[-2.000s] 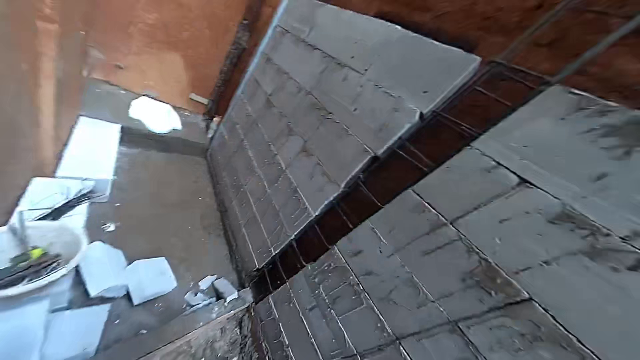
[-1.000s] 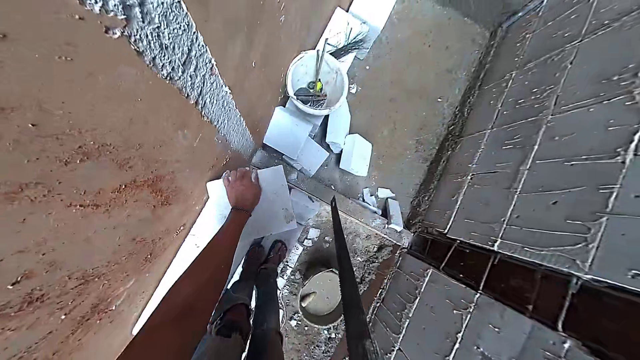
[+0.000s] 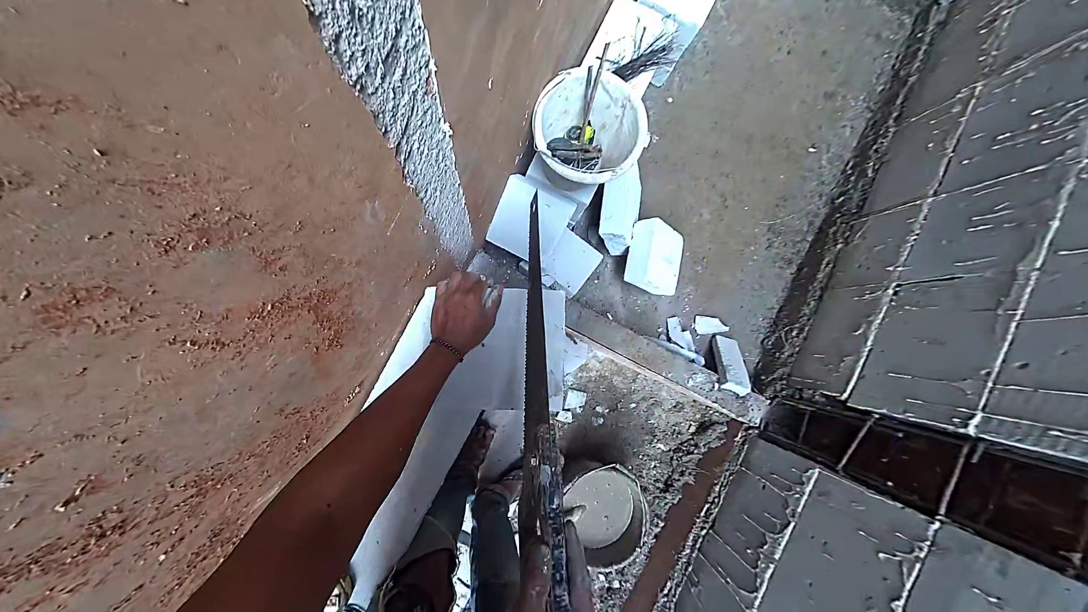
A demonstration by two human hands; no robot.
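My left hand rests on the upper end of a stack of white blocks or slabs beside the plastered wall. A bead bracelet circles that wrist. At the bottom centre my right hand grips the worn handle of a hand saw. The saw's toothed blade points up the view, just right of my left hand and above the white slabs; whether it touches them I cannot tell. My feet stand near the lower part of the slabs.
A white bucket holds sticks and tools. White blocks and broken pieces lie on the floor. Near my feet stands a bucket of wet mix. The block wall rises at right, with an open channel holding metal bars.
The view has swung from the block wall down to my hands and feet. Since one second ago, the saw has moved left, closer to my left hand, which stays on the white slab.
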